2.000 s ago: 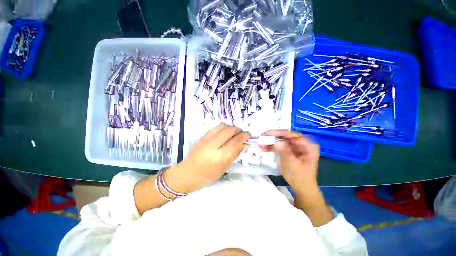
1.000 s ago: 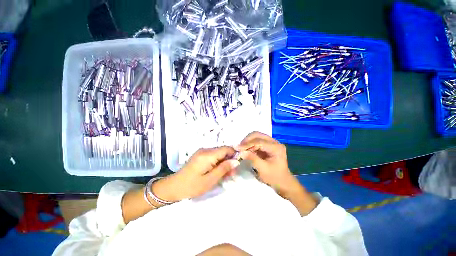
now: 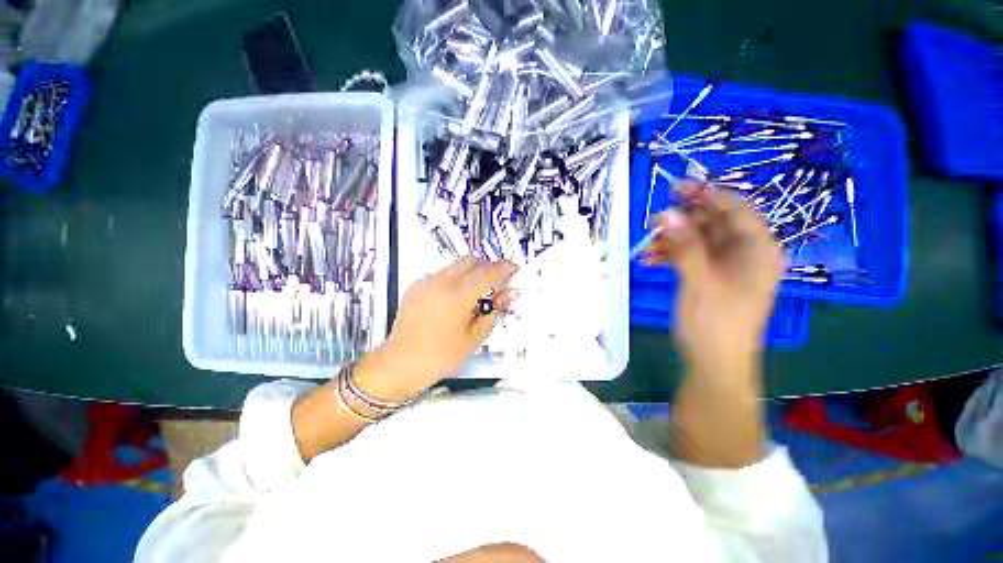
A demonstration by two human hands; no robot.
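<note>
My left hand (image 3: pixel 445 319) is over the near left part of the white middle bin (image 3: pixel 619 330). Its fingers are closed on a small piece with a dark round end (image 3: pixel 485 306), apparently a metal tube seen end-on. My right hand (image 3: pixel 726 264) is blurred, at the left side of the blue right tray (image 3: pixel 896 209). Its fingers are closed on thin rod pieces; a pale tip (image 3: pixel 647 243) sticks out at their left. Another rod (image 3: pixel 691 110) slants up above the hand; whether it is held is unclear. White small parts (image 3: pixel 550 297) lie beside my left fingertips.
The left bin (image 3: pixel 201 242) holds finished pieces in rows. A clear bag of silver tubes (image 3: pixel 528 66) covers the middle bin's far end. A dark flat object (image 3: pixel 277 53) and bead strand (image 3: pixel 365 80) lie behind the bins. Other blue trays stand far left (image 3: pixel 44 121) and far right (image 3: pixel 957 99).
My hands were together at the near edge of the middle bin. Now they are apart: the right has moved right and up to the blue tray, the left slightly up. The view has shifted.
</note>
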